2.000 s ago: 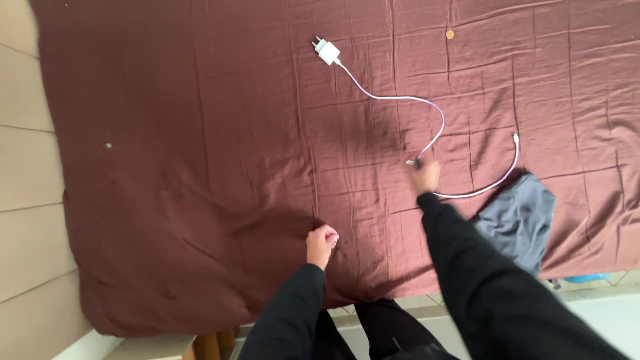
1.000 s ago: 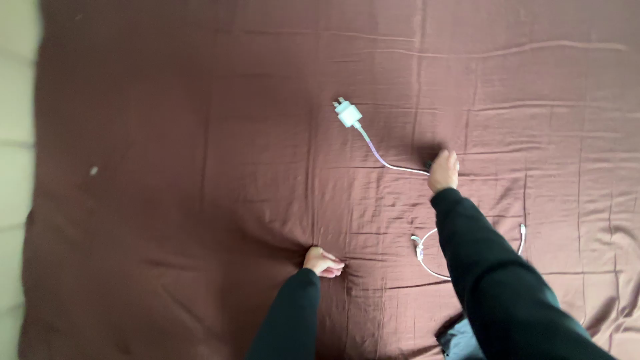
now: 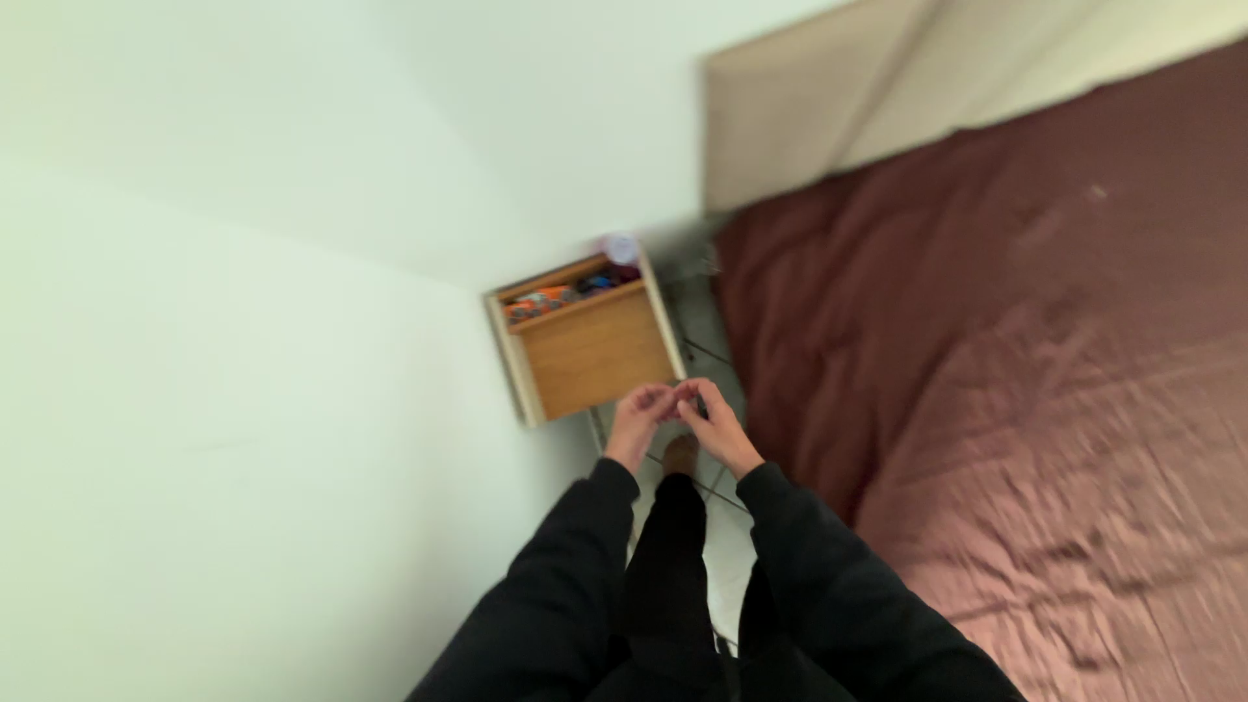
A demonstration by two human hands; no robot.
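My left hand (image 3: 640, 421) and my right hand (image 3: 715, 421) meet fingertip to fingertip in front of my body, just below the near edge of a wooden nightstand (image 3: 597, 351). A small dark object (image 3: 701, 406) shows at the fingers of my right hand; blur hides what it is. Whether my left hand holds anything cannot be made out. At the back of the nightstand, a narrow compartment holds an orange patterned item (image 3: 539, 303) and several dark and blue things, with a whitish round object (image 3: 621, 248) at its corner.
To the right lies a bed with a brown bedspread (image 3: 1024, 341) and a beige padded headboard (image 3: 790, 127). A pale wall (image 3: 244, 390) fills the left. My foot (image 3: 681, 454) stands on the tiled floor (image 3: 729, 556) between bed and nightstand.
The view has swung far from the bed to the nightstand. My hands, apart over the bedspread before, are now together. The white charger and cable seen earlier are out of view.
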